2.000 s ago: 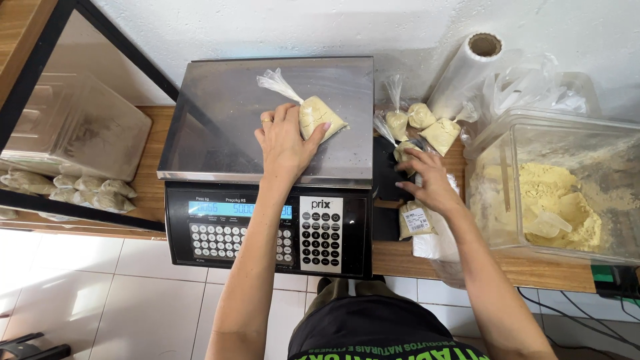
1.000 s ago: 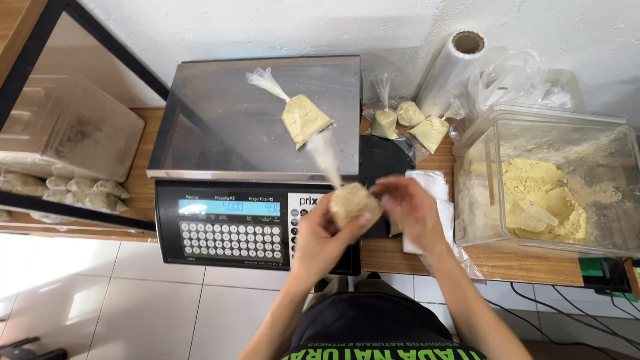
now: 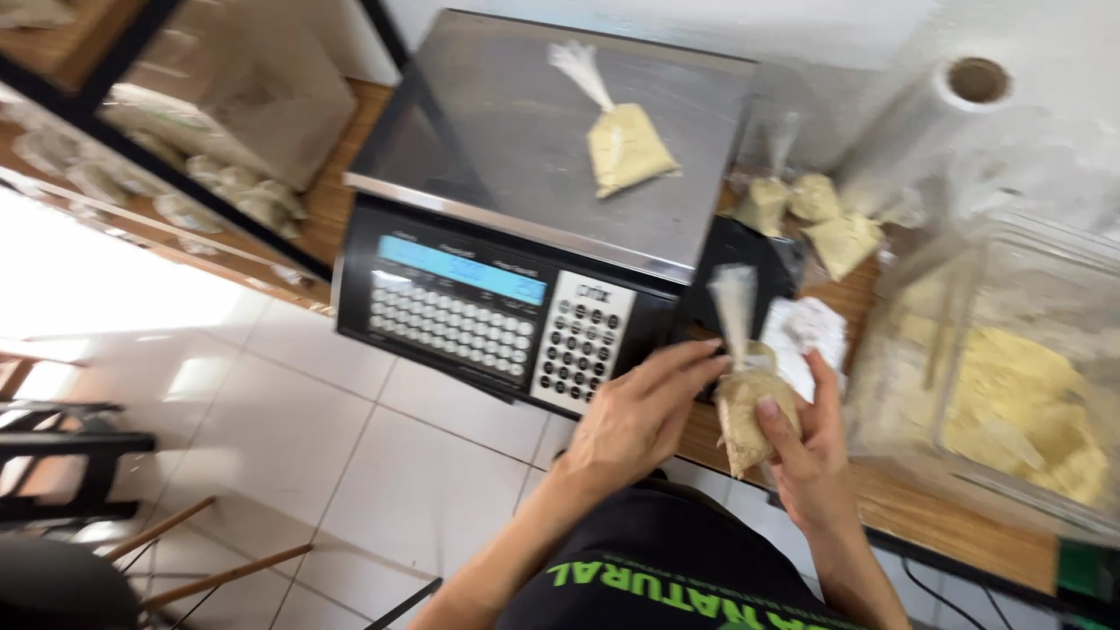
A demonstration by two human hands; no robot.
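My right hand grips a knotted clear plastic bag of beige powder in front of the scale's right corner. Beside the bag's twisted neck is my left hand, fingers extended, fingertips at the bag; it does not hold anything that I can make out. Another bag of pale yellow powder lies on the steel plate of a digital scale. Right of the scale, several more filled bags rest on the wooden counter, with crumpled white paper or plastic nearer my right hand.
A clear plastic bin of yellow powder stands at the right. Behind the bags, a roll of plastic film leans by the wall. Left of the scale, a black-framed shelf holds several small bags and a large container.
Two seconds ago my left hand was on the bag on the scale; it has since moved off. The beige bag, between both hands a second ago, is now in my right hand. The view has turned.
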